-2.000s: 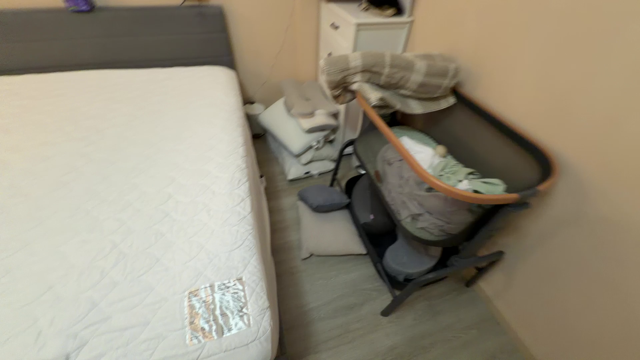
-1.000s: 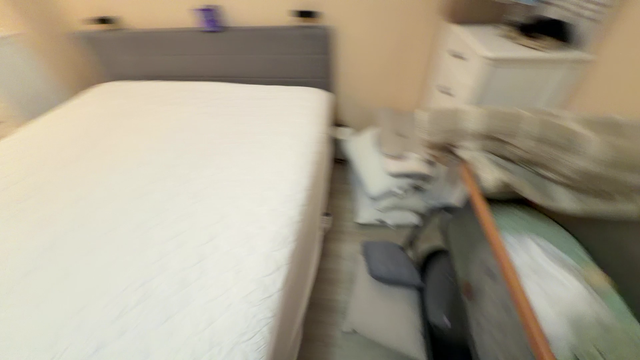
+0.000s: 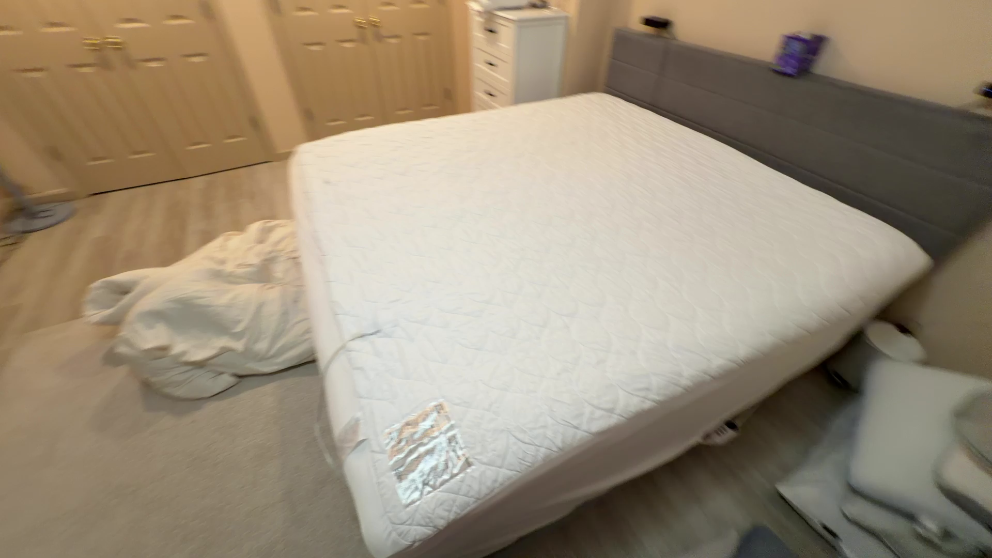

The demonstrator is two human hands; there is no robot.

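Neither my left hand nor my right hand shows in the head view. A bed with a white quilted mattress cover (image 3: 558, 256) fills the middle, its grey upholstered headboard (image 3: 759, 124) against the wall at the right. On the near corner of the cover lies a crinkled, shiny foil-like square (image 3: 428, 452). A thin cord (image 3: 350, 341) runs over the foot edge close to that corner. A cream duvet or similar bedding (image 3: 225, 318) lies in a heap on the floor at the foot of the bed. A purple package (image 3: 798, 54) stands on top of the headboard.
Folded pillows or bedding (image 3: 914, 442) are piled on the floor at the lower right, near a white cylindrical object (image 3: 891, 341). A white chest of drawers (image 3: 535, 58) stands beyond the bed. Panelled closet doors (image 3: 178, 101) line the back wall. A round stand base (image 3: 43, 217) is at far left.
The view has swung left from the bassinet side, which is now out of frame, to the whole bed.
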